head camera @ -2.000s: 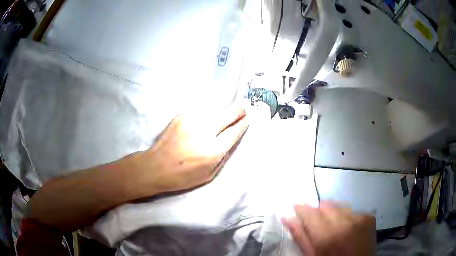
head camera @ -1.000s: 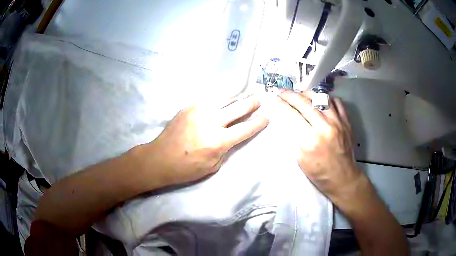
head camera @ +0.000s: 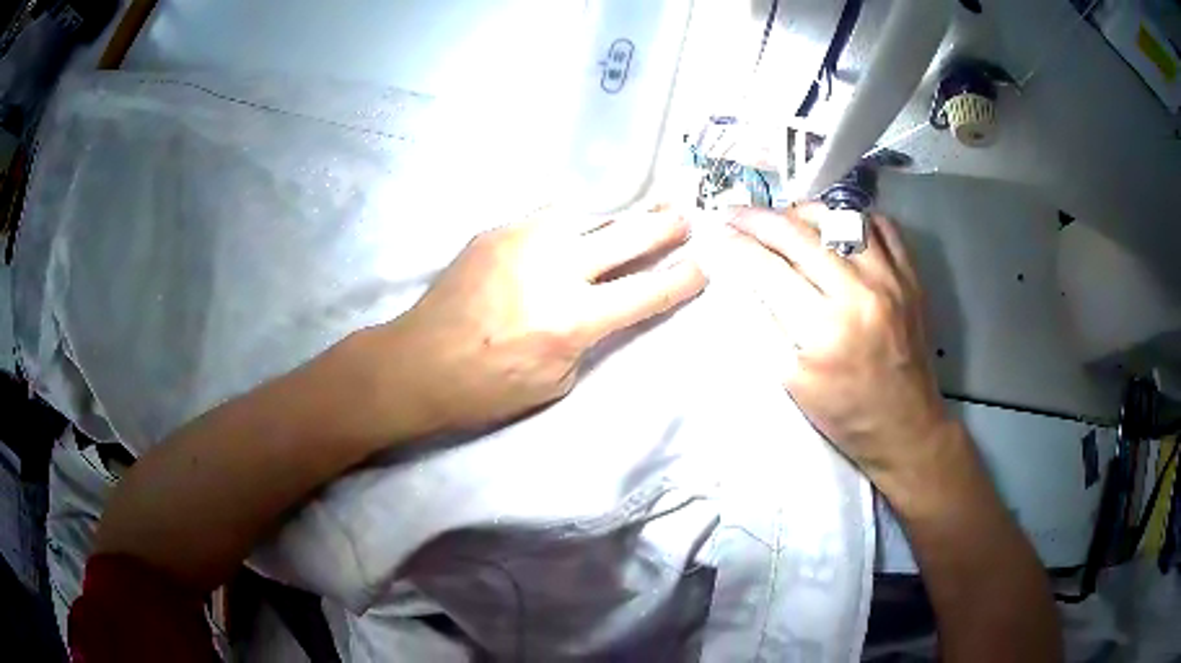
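A pale grey-white garment (head camera: pixel 181 246) is spread over the machine table and hangs off its front edge. My left hand (head camera: pixel 557 311) lies on the cloth left of the needle area, fingers spread and tips near the presser foot (head camera: pixel 725 181). My right hand (head camera: pixel 848 330) lies on the cloth just right of the foot, fingertips close to it. Both hands press the cloth from above. A folded strip (head camera: pixel 790 570) with a stitch line hangs below my right hand. The lamp glare hides the cloth edge and the stitching at the needle.
The white sewing machine head (head camera: pixel 1036 143) with a cream ribbed knob (head camera: pixel 970 119) stands at upper right. A small dark and silver attachment (head camera: pixel 844 223) sits at my right fingers. A translucent guard (head camera: pixel 628 117) is left of the needle. Pens and tools (head camera: pixel 1146 479) cluster at far right.
My right hand has moved from the lower right up onto the cloth beside the foot. My left hand stays on the cloth. The view has shifted slightly.
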